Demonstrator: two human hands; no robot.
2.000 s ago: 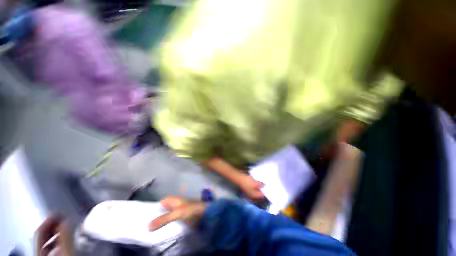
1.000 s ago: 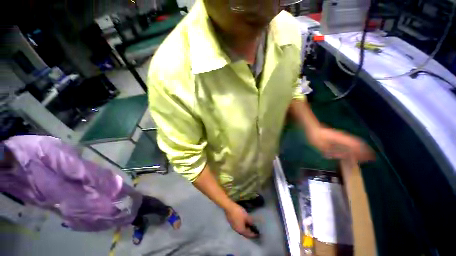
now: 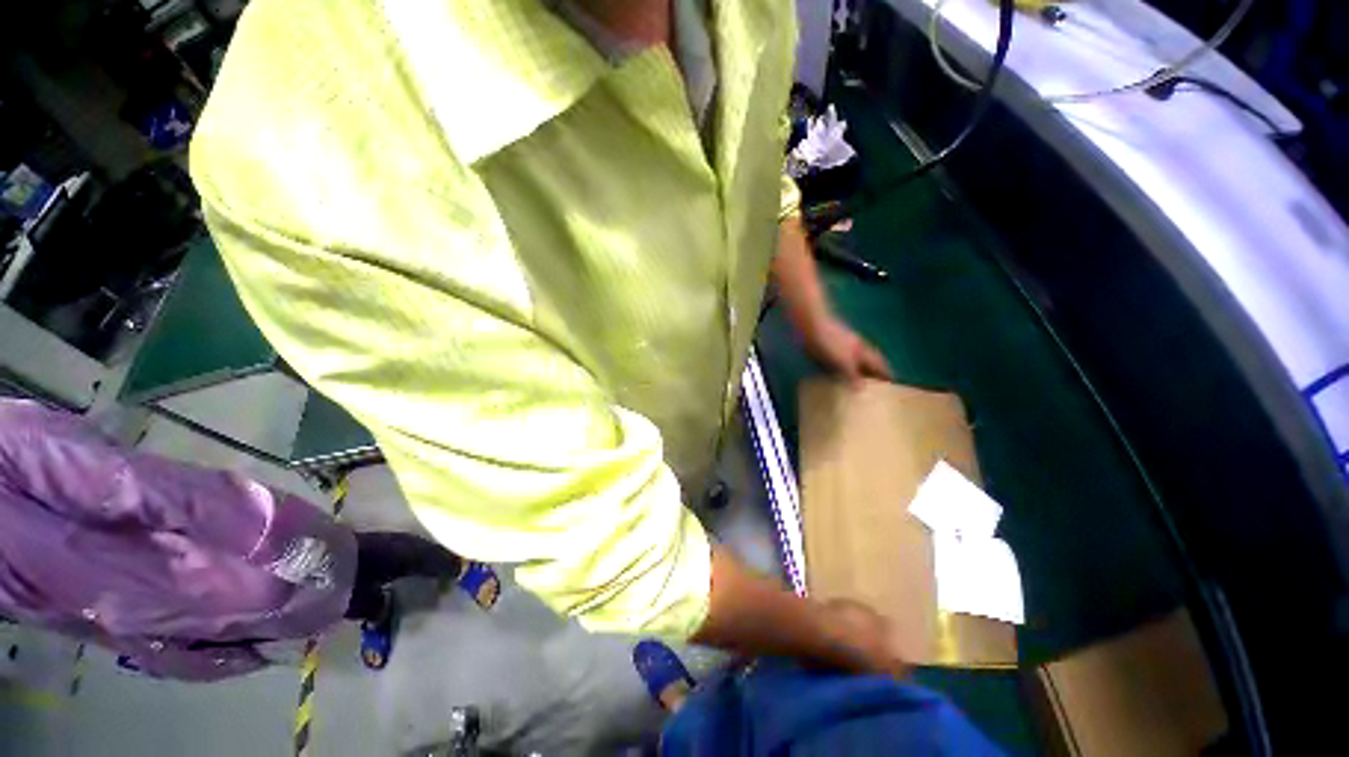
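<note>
A closed cardboard box point(image 3: 866, 488) lies on the green bench top in the head view, right of centre, with white papers or labels point(image 3: 976, 569) on its right side. A person in a yellow-green smock point(image 3: 592, 281) has one hand at its far edge and the other at its near edge. A blue sleeve point(image 3: 829, 717) shows at the bottom edge, just below the person's near hand. Neither of my hands can be seen. A second piece of cardboard point(image 3: 1139, 695) lies at the lower right.
A person in a pink smock point(image 3: 163, 540) is at the left, beside yellow-black floor tape point(image 3: 308, 680). A white raised shelf point(image 3: 1184, 178) with cables curves along the right. A green-topped table point(image 3: 207, 333) stands behind at the left. Crumpled white material point(image 3: 824, 141) lies at the back.
The open box now shows closed, with the other person's hands on it. My view has shifted, and a blue sleeve is back at the bottom edge. The white casing seen earlier is out of view.
</note>
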